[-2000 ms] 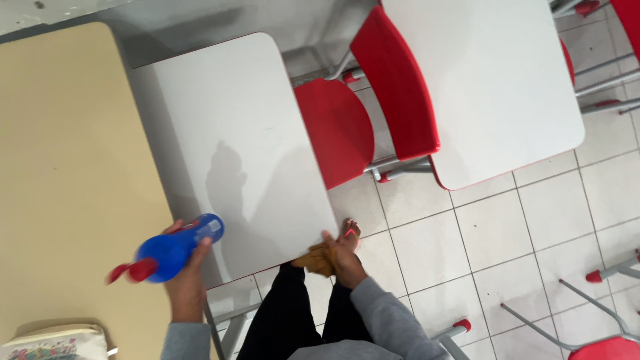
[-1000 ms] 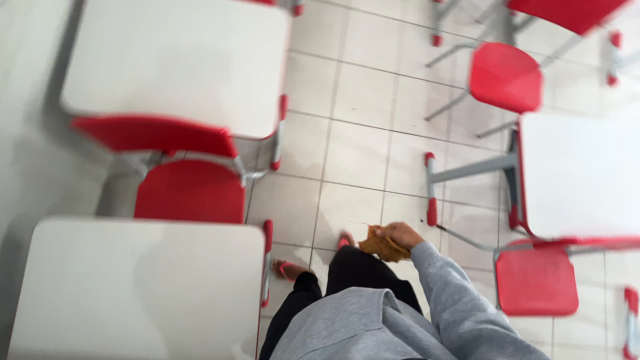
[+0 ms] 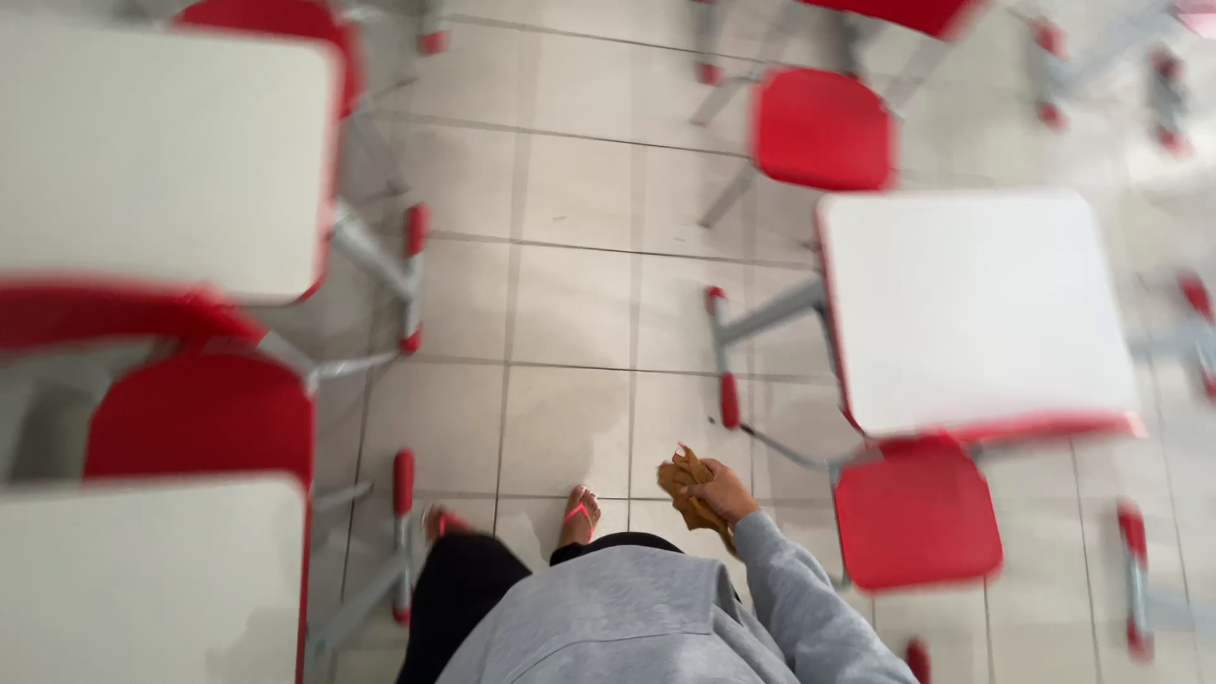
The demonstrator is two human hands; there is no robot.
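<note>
My right hand point(image 3: 722, 491) is closed around a crumpled yellow-brown cloth point(image 3: 692, 489), held out over the tiled floor to the right of my body. Part of the cloth hangs below the fingers. The sleeve on that arm is grey. My left hand is out of view. Below the cloth and to its left, my feet show in pink flip-flops point(image 3: 581, 511).
White-topped desks with red edges stand at the left point(image 3: 152, 161), lower left point(image 3: 142, 579) and right point(image 3: 978, 313). Red chairs point(image 3: 917, 518) point(image 3: 204, 418) are beside them, another red chair point(image 3: 825, 128) farther ahead. Floor tiles point(image 3: 570, 304) run between the rows.
Two seconds ago my left hand held a blue spray bottle with a red top over a beige table; hand and bottle are now out of view. The view has moved to the aisle. My right hand still holds the cloth.
</note>
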